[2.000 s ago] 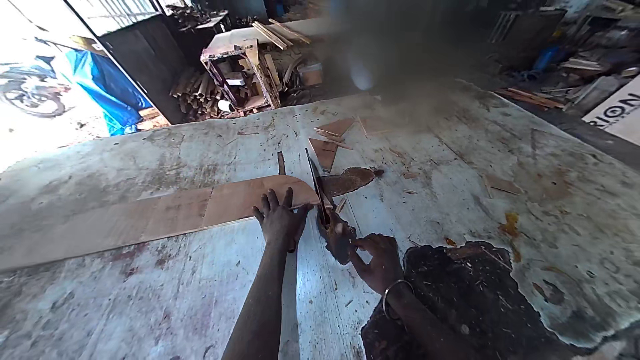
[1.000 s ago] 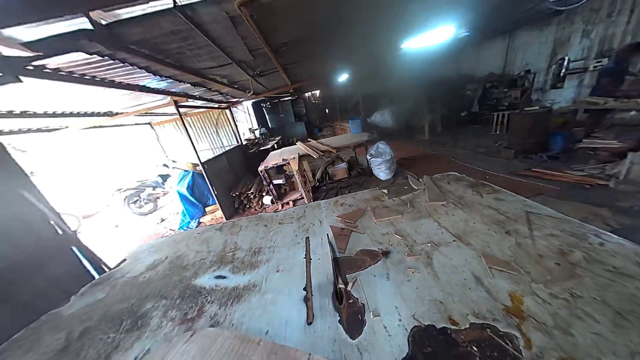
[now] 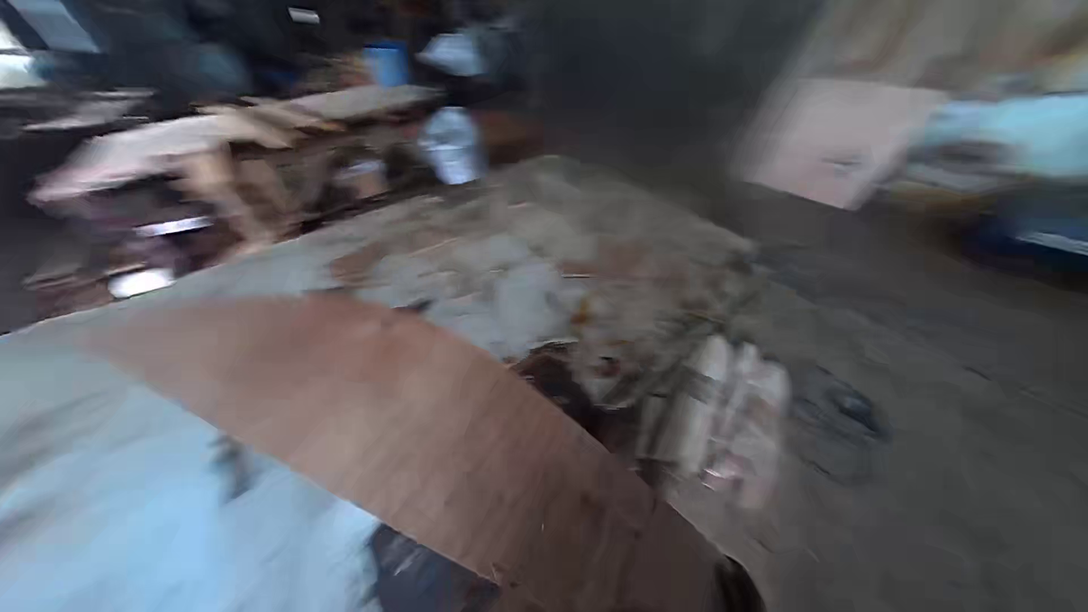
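Note:
A long, thin brown sheet with a curved edge, veneer or plywood by its look (image 3: 408,399), slants across the head view from the left middle to the bottom right, above the pale worktable (image 3: 110,510). At its lower right edge, a dark rounded shape may be fingers of my right hand (image 3: 738,585); blur hides their grip. Another dark shape shows under the sheet at the bottom centre, too unclear to name. My left hand cannot be made out. The shears seen earlier are not visible.
Thin offcuts (image 3: 357,262) lie on the far part of the worktable. Behind it is a bench stacked with boards (image 3: 246,127), with a pale sack (image 3: 452,144) near its right end. Blurred pale pieces (image 3: 744,408) are at the right, beside the grey floor (image 3: 935,476).
The view has swung right and is blurred. Two seconds ago both hands were at the sheet and shears on the table; now the sheet is large in front and slants differently.

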